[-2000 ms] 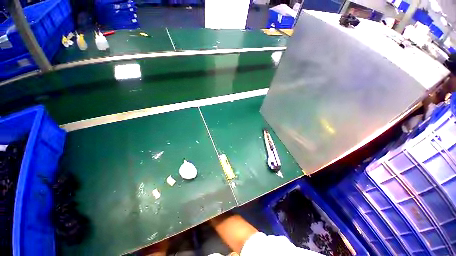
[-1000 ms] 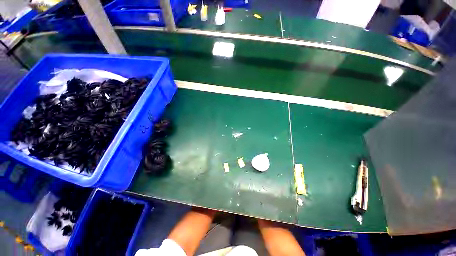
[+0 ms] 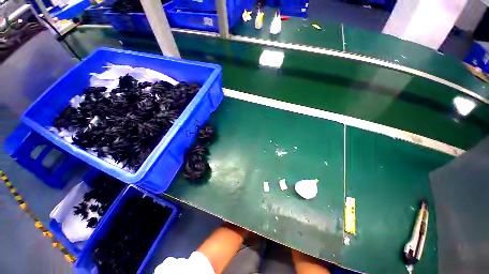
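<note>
My left forearm (image 3: 222, 246) and my right forearm (image 3: 308, 263) reach in at the bottom, and both hands are hidden under the bench edge. On the green bench (image 3: 241, 198) a small white glue bottle (image 3: 306, 189) lies on its side. Two small pale squares (image 3: 283, 184) lie left of it. A clump of black moulded pieces (image 3: 197, 161) lies against the right side of the large blue crate (image 3: 195, 126). That crate holds a heap of black spiky pieces (image 3: 131, 120) on a white liner.
A yellow item (image 3: 349, 215) lies by the bench seam, a utility knife (image 3: 416, 235) near the grey panel (image 3: 464, 198) at right. A lower blue crate (image 3: 167, 214) with dark parts is below the left bench edge. The conveyor (image 3: 321, 80) runs behind a pale rail.
The view has swung left, bringing the large crate and lower crates fully into view. The bottle, squares, yellow item and knife keep their places on the bench. Both hands stay hidden below its edge.
</note>
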